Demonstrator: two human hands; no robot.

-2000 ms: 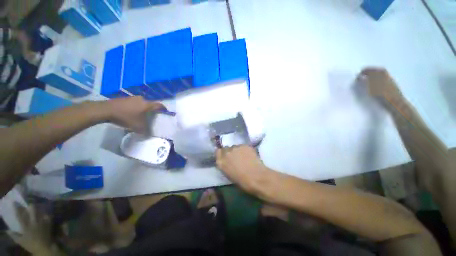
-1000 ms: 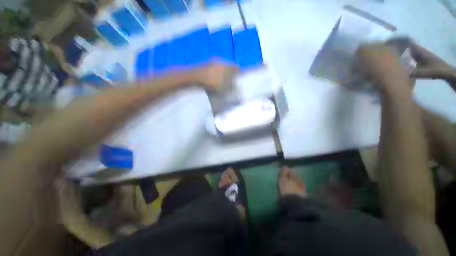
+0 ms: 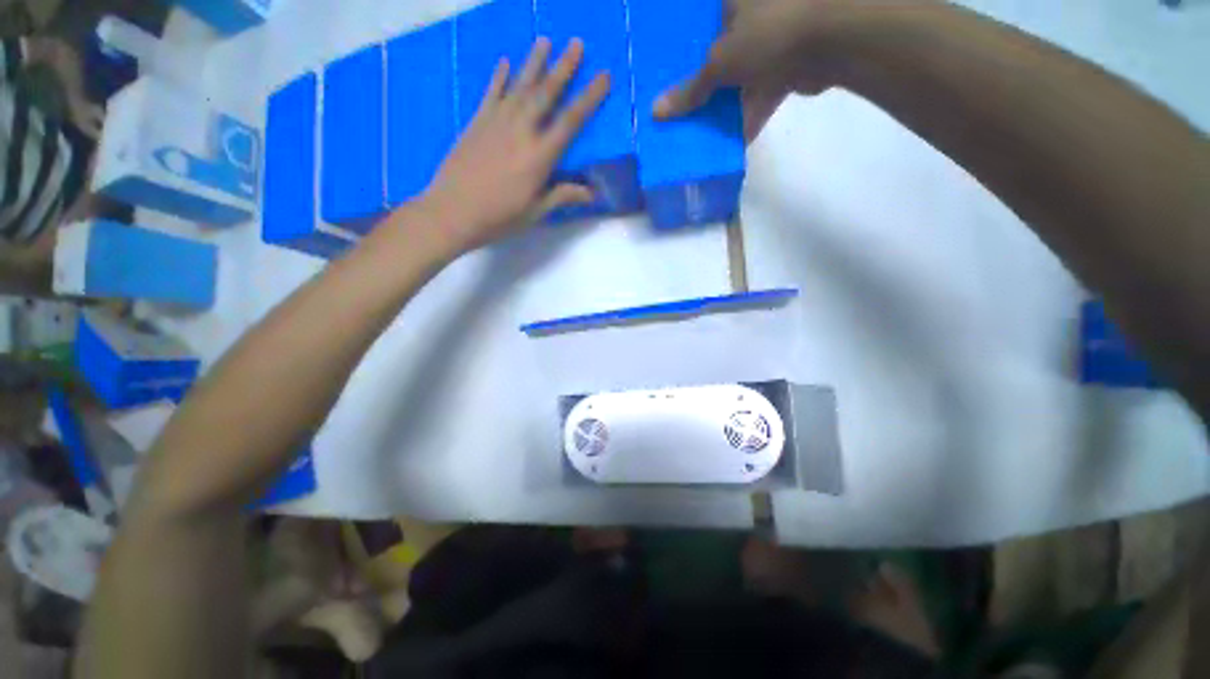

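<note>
An open retail carton lies near the table's front edge. A glossy white oval housing with two round grilles lies in it, grilles up. The carton's lid flap with a blue edge stands open behind it. A tight row of closed blue cartons stands behind. My left hand rests on the row with fingers spread. My right hand grips the rightmost blue carton, thumb on top; its other fingers are partly hidden.
Lighter blue-and-white cartons stand at the far left, with a person's arm and striped sleeve beyond. A small blue carton is at left, and part of a blue box is at right behind my forearm. A brownish gap splits the tables.
Both hands have moved to the blue carton row, my right hand now on its rightmost carton. The housing lies in the open carton with neither hand on it. The view has shifted.
</note>
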